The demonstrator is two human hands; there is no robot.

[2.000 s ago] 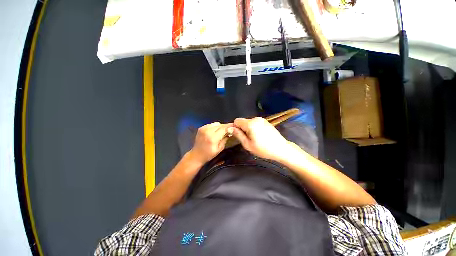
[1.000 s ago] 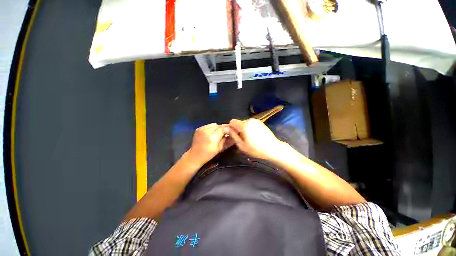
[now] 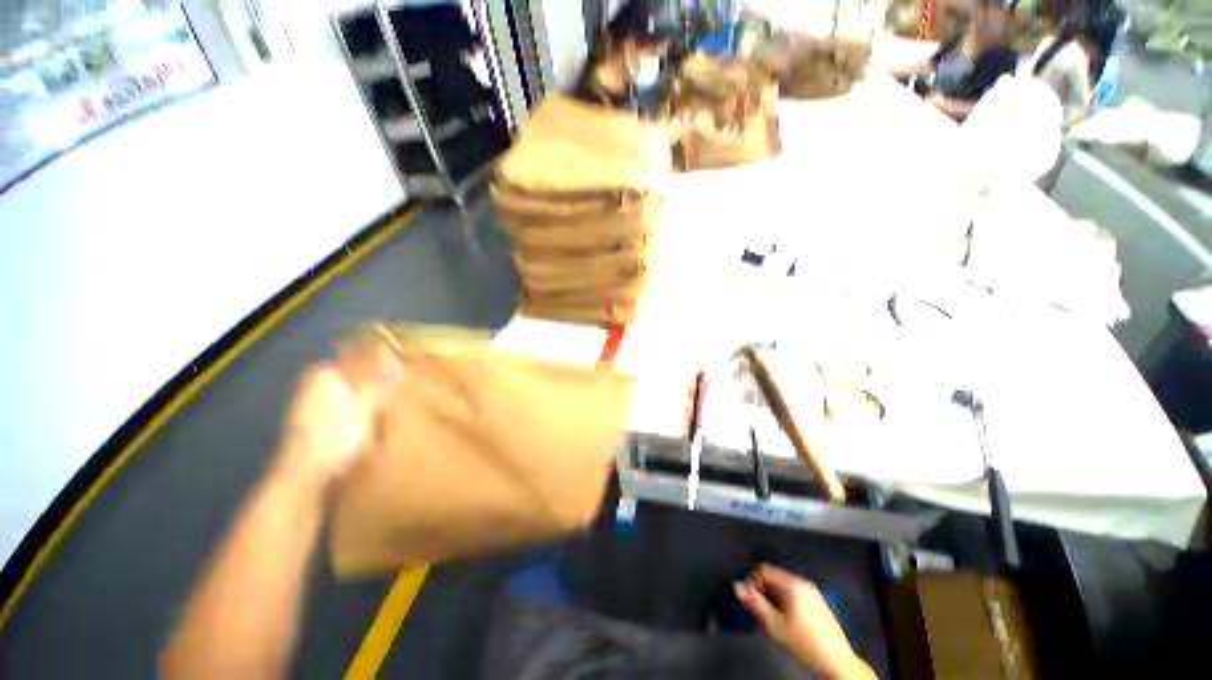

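Note:
My left hand, blurred by motion, grips the upper left corner of a flat brown bag piece, which hangs spread out left of the table's front edge. My right hand is low in front of my lap, away from the piece, fingers curled with the tips close together; whether they hold something small cannot be told. A tall stack of brown bag pieces stands at the table's left side. A thin silver bar juts over the front edge, beside a dark slim tool and a wooden-handled hammer.
A black-handled hammer overhangs the edge at the right of the white-covered table. Small dishes lie behind the tools. A cardboard box is below right. Brown bags and people are farther back.
The view has swung up to the table. My hands have moved apart from the lap. My left hand now holds the bag piece spread out at the left; my right hand has let go of it.

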